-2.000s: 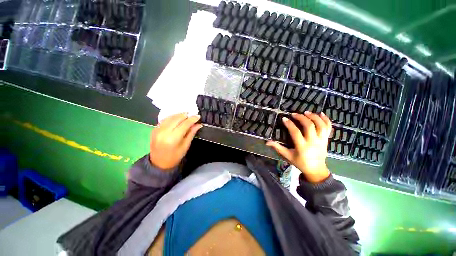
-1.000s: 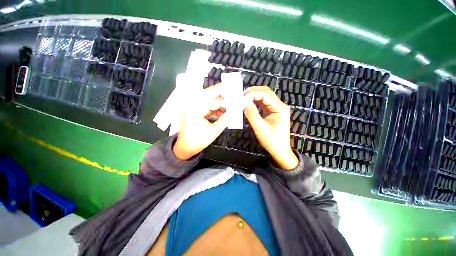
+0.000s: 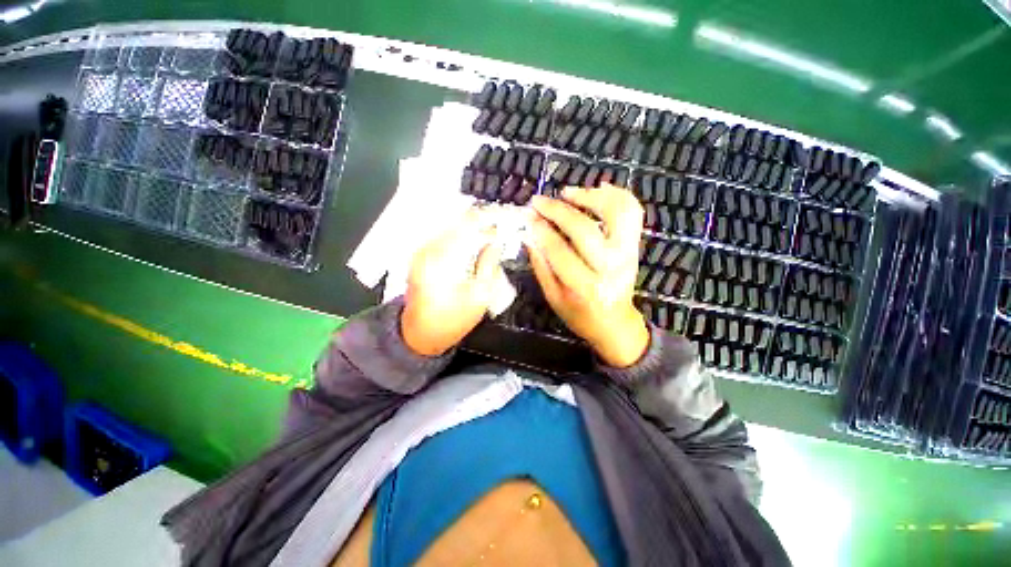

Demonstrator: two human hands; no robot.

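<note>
My left hand (image 3: 449,282) is shut on a white backing strip (image 3: 502,297), whose lower end shows below the fingers. My right hand (image 3: 588,260) is beside it, its fingertips close to the strip at the left fingertips. Whether the right fingers pinch a small piece is too blurred to tell. Both hands are above the near-left part of the clear main parts tray (image 3: 875,277), which holds slanted rows of black parts. White sheets (image 3: 408,210) lie overlapping left of this tray, partly hidden by my left hand.
A second blister tray (image 3: 314,238) lies farther left, with black parts at its right side. A black-framed device (image 3: 44,172) is at the far left. Stacked trays (image 3: 915,321) stand at the far right. Blue crates (image 3: 111,449) and a white surface (image 3: 105,521) are below left.
Both hands have left the bench and tray edge and come together. The strip, upright and broad a second ago, now hangs tilted below my left fingers. The view has shifted.
</note>
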